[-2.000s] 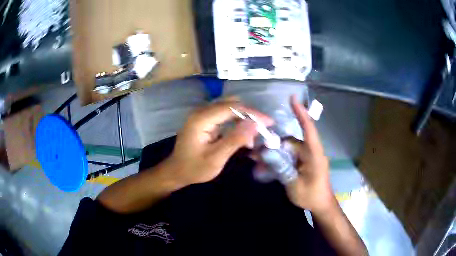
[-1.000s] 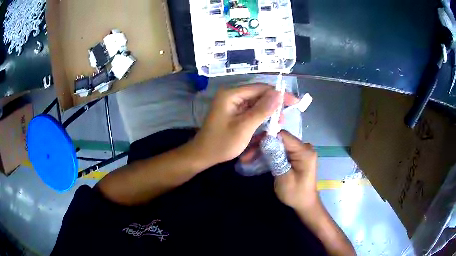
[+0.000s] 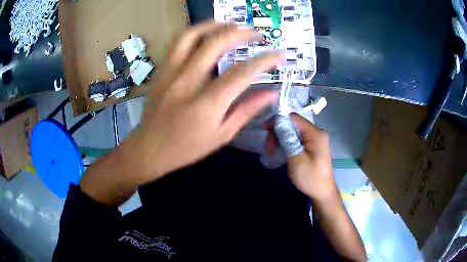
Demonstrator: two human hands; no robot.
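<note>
The white housing (image 3: pixel 302 41) lies open on the bench at top centre, with a green circuit board (image 3: pixel 271 7) and thin wires inside. A white cord (image 3: pixel 285 94) runs from its near edge down to a speckled grey cylinder (image 3: pixel 288 135). My right hand (image 3: pixel 312 158) is closed around this cylinder below the bench edge, with clear plastic beside it. A small white tag (image 3: pixel 318 105) sticks out to the right. My left hand (image 3: pixel 205 97) is raised, blurred, fingers apart and empty, over the housing's near left part, which it partly hides.
A cardboard tray (image 3: pixel 79 77) with several black-and-white modules (image 3: pixel 134 48) is at the left, beside a pile of white clips (image 3: pixel 30 23). A blue stool (image 3: pixel 56 157) stands lower left. A black shaft (image 3: pixel 439 105) overhangs the bench at right, above a carton (image 3: pixel 404 158).
My left hand has let go of the white cord and moved up and left over the housing, fingers spreading. The cord now reaches the housing's near edge. My right hand keeps its hold.
</note>
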